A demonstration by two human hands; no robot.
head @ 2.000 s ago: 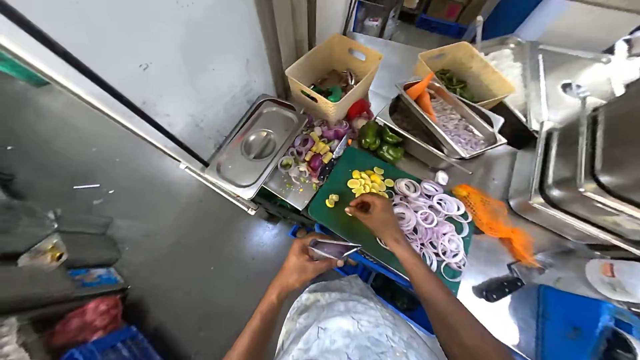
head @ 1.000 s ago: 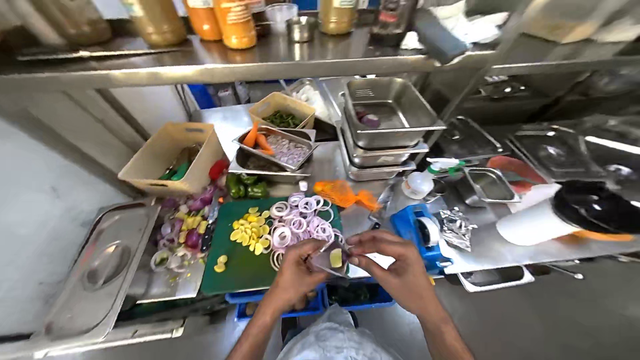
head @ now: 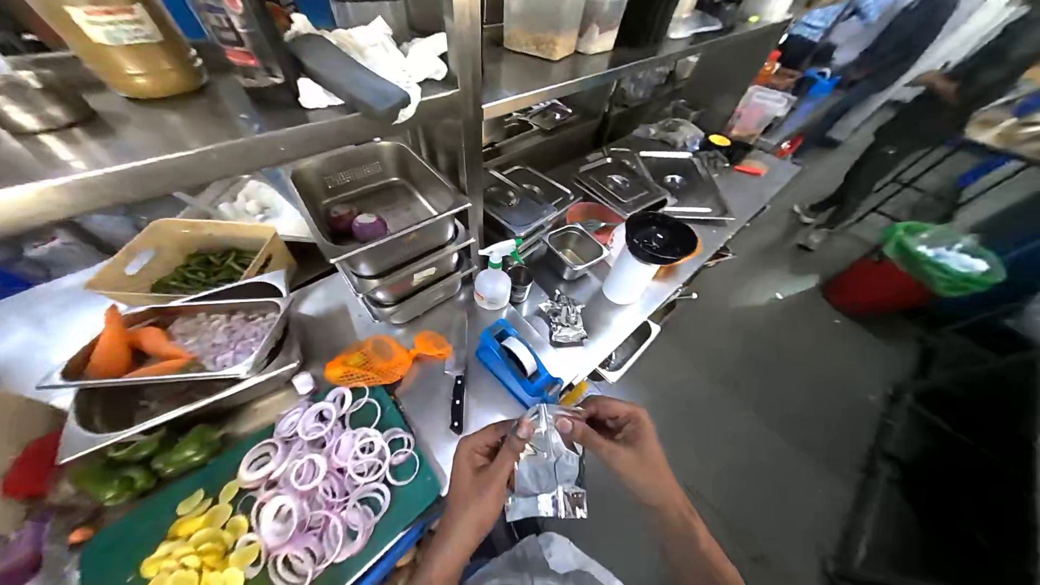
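A small silvery pouch [head: 548, 471] hangs between my two hands. My left hand [head: 487, 463] pinches its top left edge, and my right hand [head: 613, 435] pinches the top right. What the pouch holds cannot be made out. To the left of my hands, onion rings [head: 333, 471] and yellow lemon slices [head: 203, 540] lie on a green cutting board [head: 130, 528]. A knife with a black handle [head: 458, 402] rests on the steel counter beyond the board, beside an orange net bag [head: 374, 361]. A blue tape dispenser [head: 516, 366] stands just past my hands.
Steel pans [head: 390, 211] stand stacked under a shelf [head: 268, 122]. Left are a pan of carrots and chopped onion [head: 219, 341] and green peppers [head: 162, 459]. A spray bottle [head: 492, 280] and white container [head: 630, 268] stand ahead. A person [head: 894, 130] is at the far right.
The view has swung far to the right. My right hand has left the cutting board and now holds the pouch together with my left. A yellow-green piece seen in the pouch earlier no longer shows.
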